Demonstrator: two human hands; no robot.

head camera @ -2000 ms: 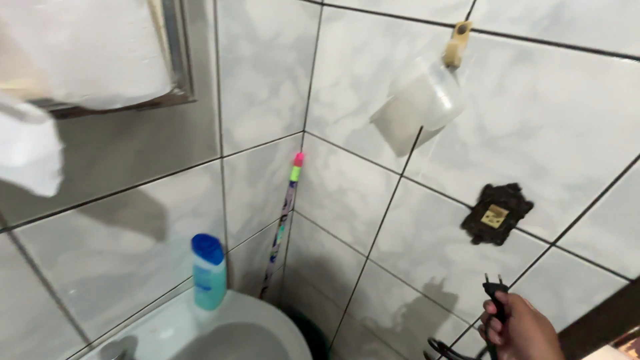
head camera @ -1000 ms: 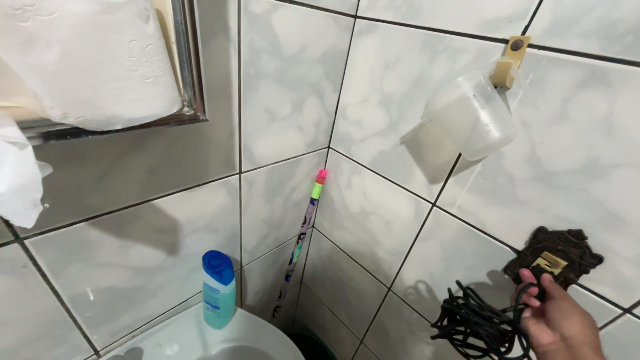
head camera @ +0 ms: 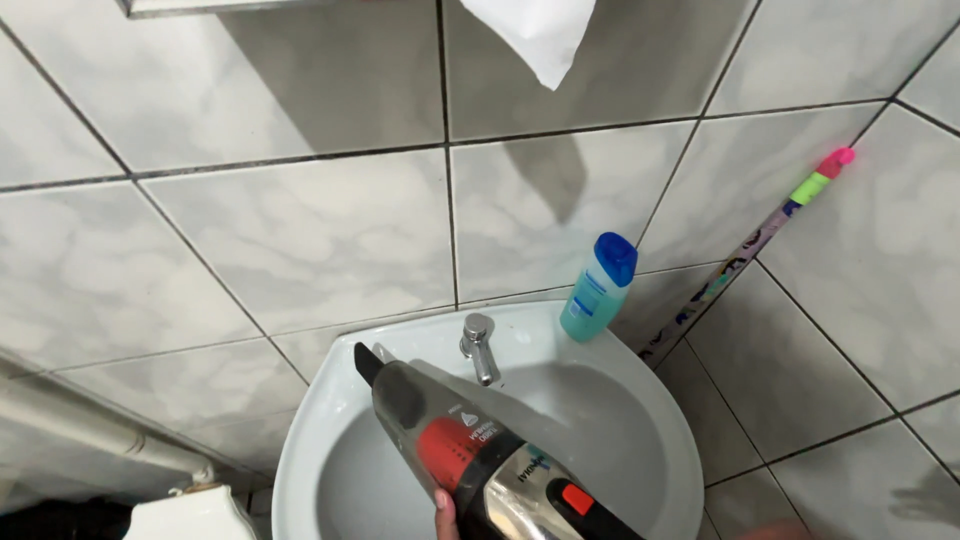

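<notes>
A handheld vacuum cleaner [head camera: 495, 457] with a clear dust cup, red filter and silver body slants over the sink, its dark nozzle pointing up and left. Part of my left hand [head camera: 445, 516] shows at the bottom edge, a finger against the vacuum's side; the rest of its hold is out of frame. Only a blurred sliver of my right hand [head camera: 772, 531] appears at the bottom right, so its fingers cannot be read. The black cord and its plug are not visible.
Beneath the vacuum is a white washbasin [head camera: 679, 442] with a chrome tap [head camera: 478, 349]. A blue-capped bottle [head camera: 596, 289] stands on its rim. A patterned stick [head camera: 739, 259] leans in the corner. White paper [head camera: 536, 34] hangs above; a white pipe [head camera: 82, 420] runs at left.
The view has swung left, toward the basin. The vacuum has come into sight with my left hand at it. The wall outlet and the cord at my right hand have left the frame.
</notes>
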